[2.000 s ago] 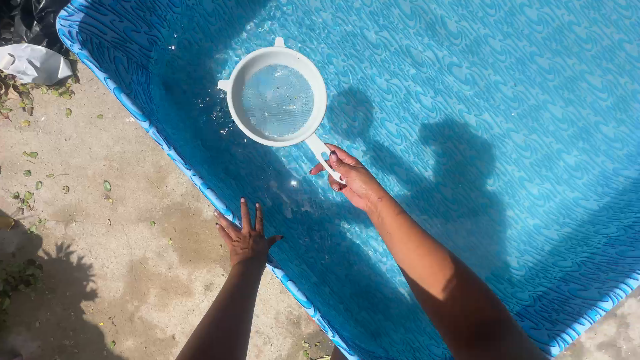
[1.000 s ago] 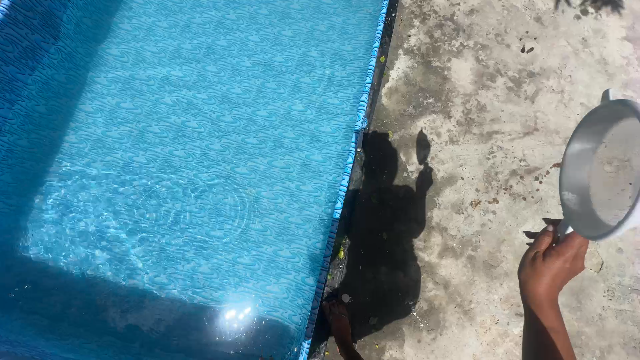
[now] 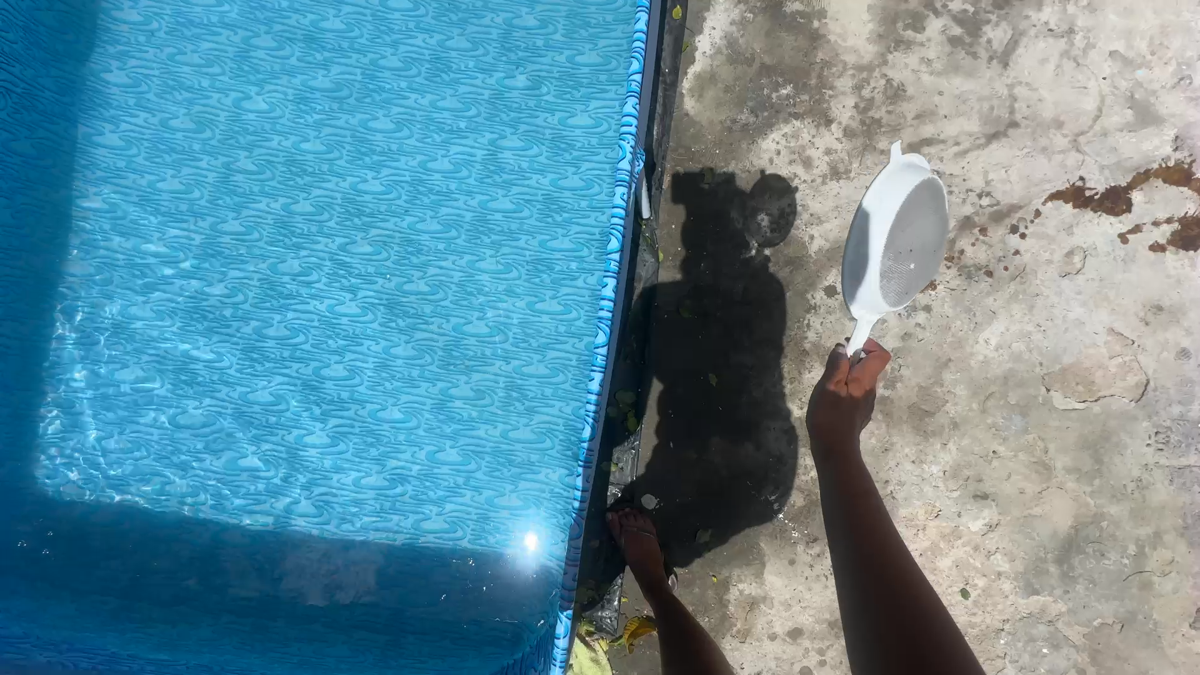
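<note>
My right hand (image 3: 847, 398) grips the short handle of a white plastic strainer (image 3: 895, 239) with a round mesh. It holds the strainer above the concrete floor, to the right of the pool. The strainer is tilted on edge, its rim toward the left and its mesh toward the right. A pool with a blue swirl-patterned liner (image 3: 328, 281) holds water and fills the left side of the view. My left hand is out of view.
The pool's rim (image 3: 614, 253) runs from top to bottom beside a dark strip with leaves. A bare foot or sandalled foot (image 3: 637, 544) stands close to it. Stained concrete (image 3: 1012, 469) lies to the right, with brown wet-looking spots (image 3: 1116, 197) and my shadow (image 3: 722, 375).
The strainer, over the pool two seconds ago, is now above the concrete in my right hand. My left hand, earlier on the pool's rim, has left the view. The view has shifted greatly.
</note>
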